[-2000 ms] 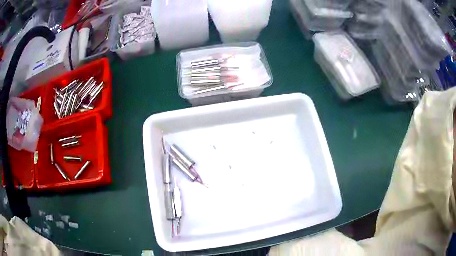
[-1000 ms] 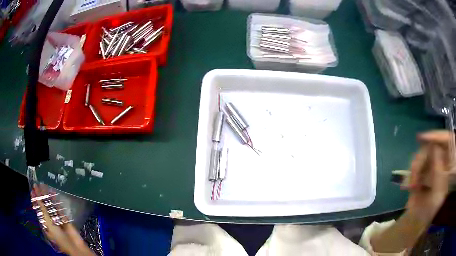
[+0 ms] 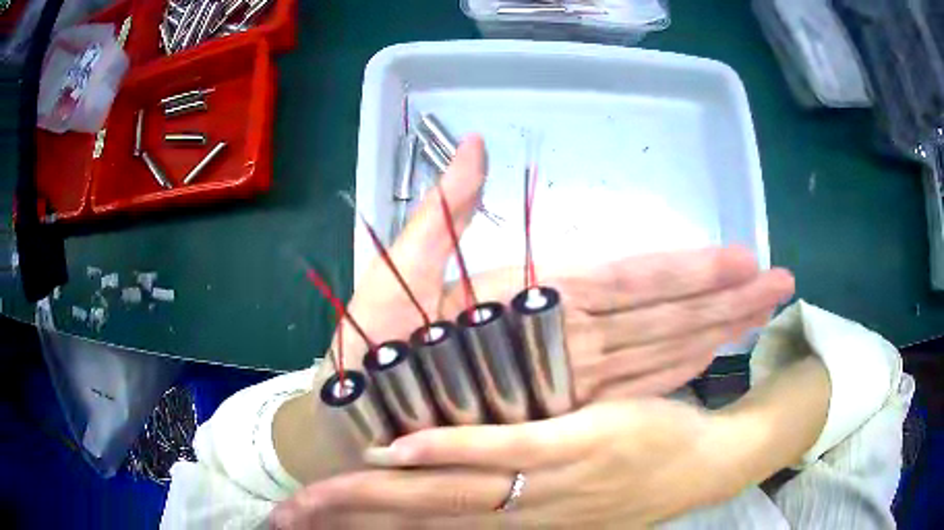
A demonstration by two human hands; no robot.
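Several silver coreless motors stand side by side in a slanting row, black end caps up, red and dark wires rising from them. They lie against the palm of my left hand, whose fingers stretch right and whose thumb points up. My right hand, with a ring on one finger, lies across their lower ends from the right and hides them. The white tray is behind and partly under my left hand. More motors lie at its left side, partly hidden by my thumb.
Red bins with metal cylinders stand at left, a small clear bag on them. A black hose runs down the left. White scraps lie on the mat. A clear box is beyond the tray; clear packages are at right.
Both hands have come in from the sides and met in front of the tray. The row of motors from my left hand is now upright between them. The view has shifted down over the bench.
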